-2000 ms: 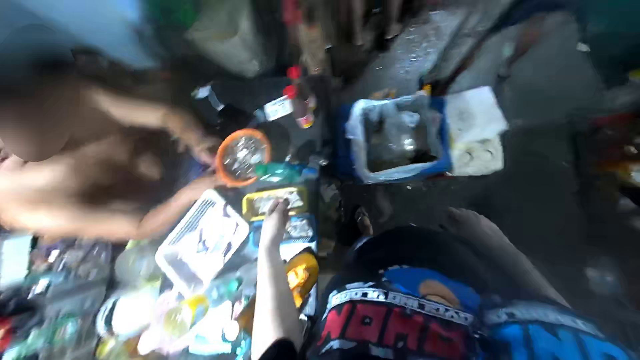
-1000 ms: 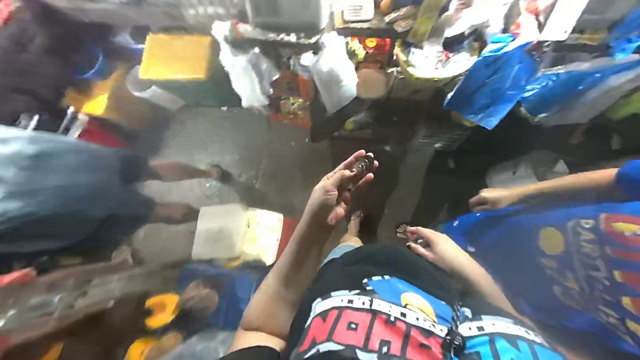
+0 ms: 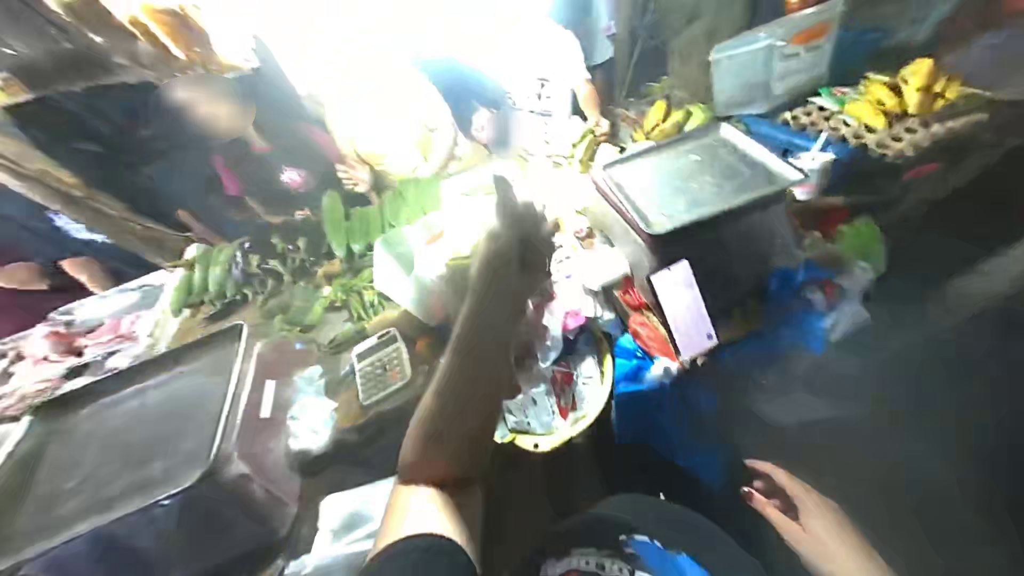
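Observation:
My left hand (image 3: 524, 232) reaches forward over the stall, above the goods behind a round yellow-rimmed basin (image 3: 554, 438); it is dark and blurred, so its fingers and anything in them cannot be made out. The basin holds plastic packets and lies to the right of my forearm. At the lower right, my right hand (image 3: 788, 508) hangs low with its fingers loosely curled, and no object shows in it. A calculator (image 3: 382, 366) lies left of my left forearm. A pale phone-like slab (image 3: 684, 310) leans right of the basin.
Metal trays (image 3: 704, 178) sit on dark boxes at both sides. Green pods (image 3: 212, 278) and leafy vegetables (image 3: 352, 304) cover the left middle. Bananas (image 3: 912, 96) rest on egg trays at the upper right. Several people stand across the stall, with a hand (image 3: 356, 174) near the green produce.
The view has swung to a stall with vegetables and trays. My left hand, earlier palm up with what look like coins, now reaches forward. My right hand remains low at the right.

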